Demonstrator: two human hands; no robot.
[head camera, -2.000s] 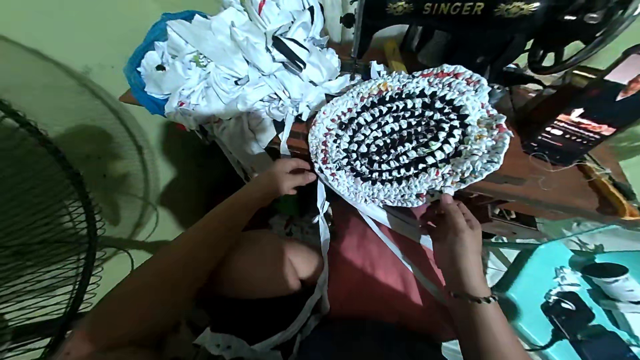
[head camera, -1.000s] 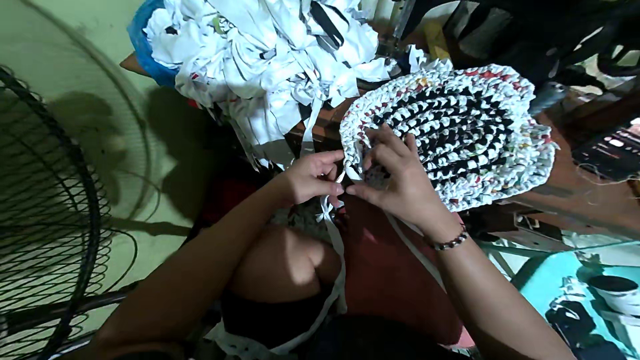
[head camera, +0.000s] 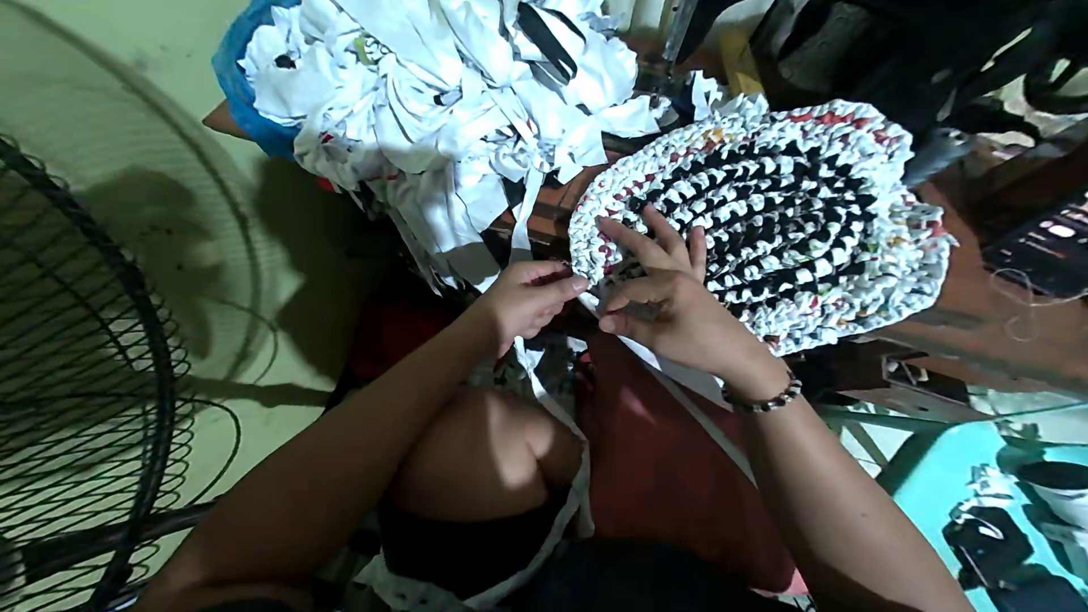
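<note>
An oval rag rug (head camera: 782, 221) of knotted fabric strips, black and white in the middle with a mostly white rim, lies on the wooden sewing table. My left hand (head camera: 534, 299) pinches the rug's left edge, with a white fabric strip (head camera: 529, 208) running up beside it to the pile. Over the lower left of the rug is my right hand (head camera: 667, 302), its fingers spread and its thumb near another white strip (head camera: 642, 350). Whether the right hand grips anything is unclear. More strip hangs down across my lap.
A heap of white fabric strips (head camera: 442, 110) spills from a blue bag (head camera: 234, 76) at the upper left. A dark sewing machine (head camera: 850, 51) stands behind the rug. A wire fan (head camera: 85, 365) is at the left, a phone (head camera: 1041, 242) at the right, and a turquoise tray (head camera: 943, 476) lower right.
My right hand has moved from the rug's lower right edge to its left end, beside my left hand. Since one second ago, its fingers have spread.
</note>
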